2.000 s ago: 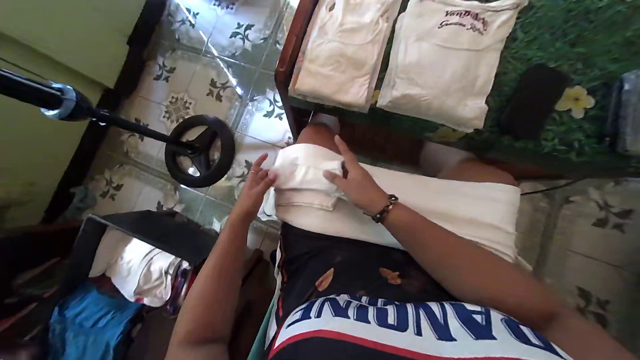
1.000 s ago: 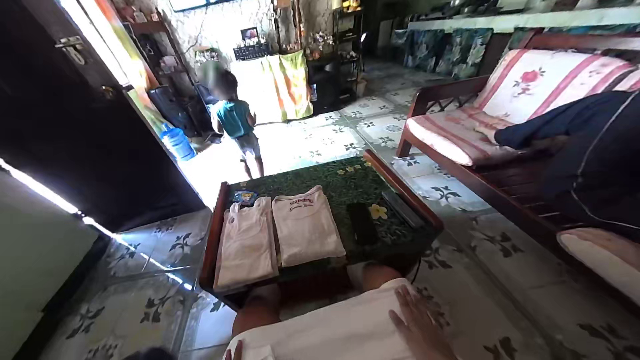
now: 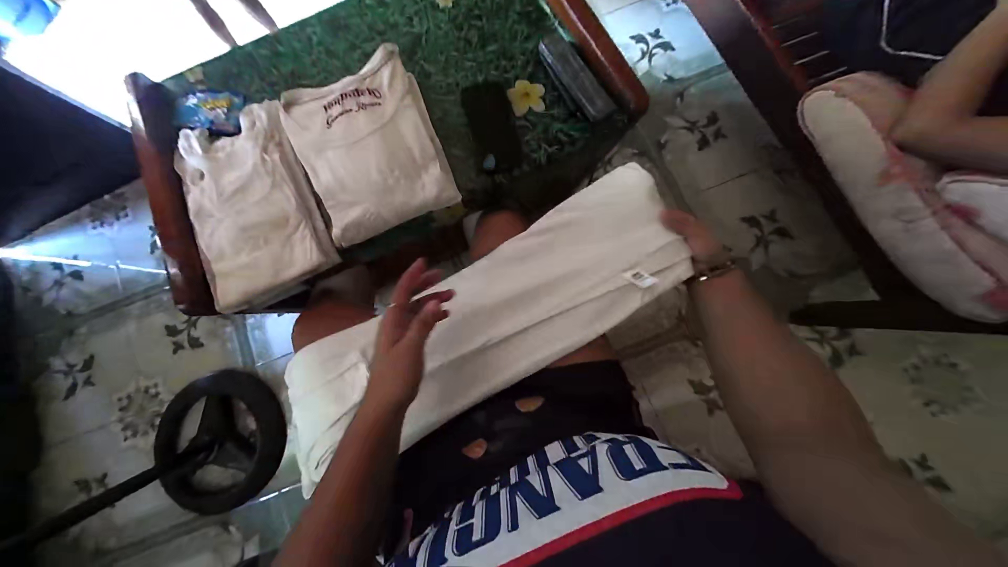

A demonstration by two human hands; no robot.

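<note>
A long folded white cloth garment (image 3: 504, 291) with a small white tag lies across my lap. My right hand (image 3: 697, 236) grips its right end, thumb on top and the other fingers hidden beneath. Over the garment's left part is my left hand (image 3: 409, 331), its fingers apart and slightly curled, with nothing between them. Beyond my knees, a folded white shirt with dark lettering (image 3: 366, 150) and a narrower folded white garment (image 3: 248, 213) lie side by side on the low table.
The low table has a wooden edge (image 3: 169, 228) and a green grass-patterned top (image 3: 315, 59). On it are a dark phone-like object (image 3: 490, 126), a dark case (image 3: 577, 77) and a blue packet (image 3: 211, 113). A black wheel-shaped base (image 3: 220, 441) stands at left. Another person's arm (image 3: 957, 94) rests by a cushion (image 3: 906, 197).
My right hand has moved from resting on the cloth to holding its right end, which is now raised at an angle. The view has swung back down to my lap.
</note>
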